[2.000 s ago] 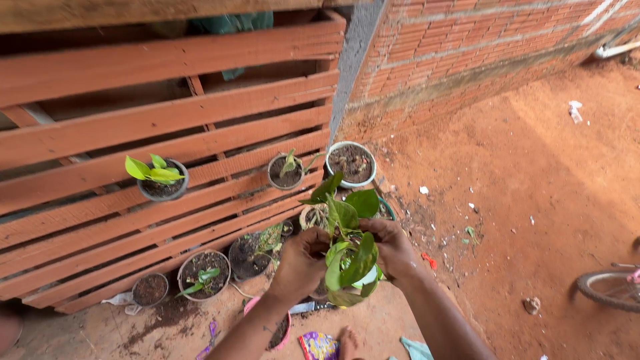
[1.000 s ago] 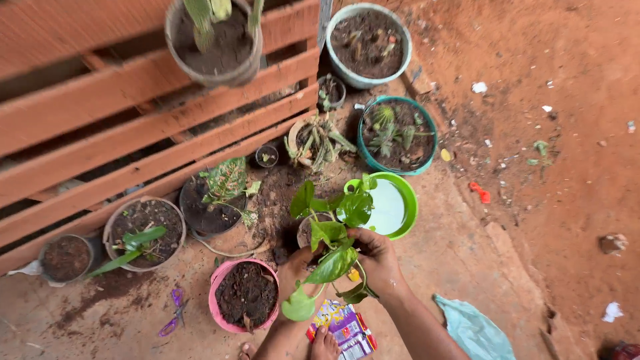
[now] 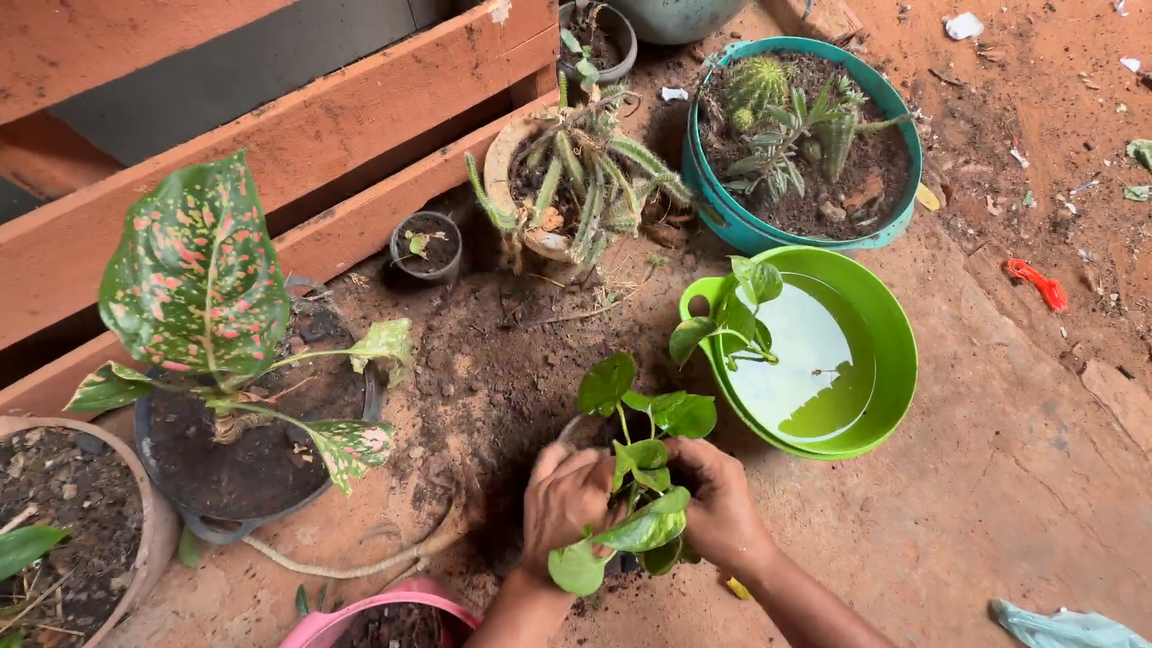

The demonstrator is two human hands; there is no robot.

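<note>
A leafy green pothos plant (image 3: 643, 454) stands between my two hands, low over the soil-strewn ground. My left hand (image 3: 571, 499) is at the plant's left side, its fingers curled in among the stems. On the right side, my right hand (image 3: 720, 499) has its fingertips under the leaves. Leaves cover the fingertips of both hands, so their exact hold is hidden. Part of a pot's rim (image 3: 573, 430) shows behind the plant. Just beyond my right hand is a bright green plastic bucket (image 3: 886, 396) of water, with pothos cuttings (image 3: 738, 324) over its handle side.
A spotted-leaf plant (image 3: 202, 279) grows in a dark pot at left. Farther off are a small pot (image 3: 426, 247), a trailing cactus (image 3: 580, 180) and a teal cactus pot (image 3: 693, 171), near an orange slatted wood pallet (image 3: 387, 99). A pink pot (image 3: 315, 625) stands at the bottom edge.
The view has moved much closer to the ground. My hands and the pothos, held up higher two seconds ago, are now low beside the green bucket.
</note>
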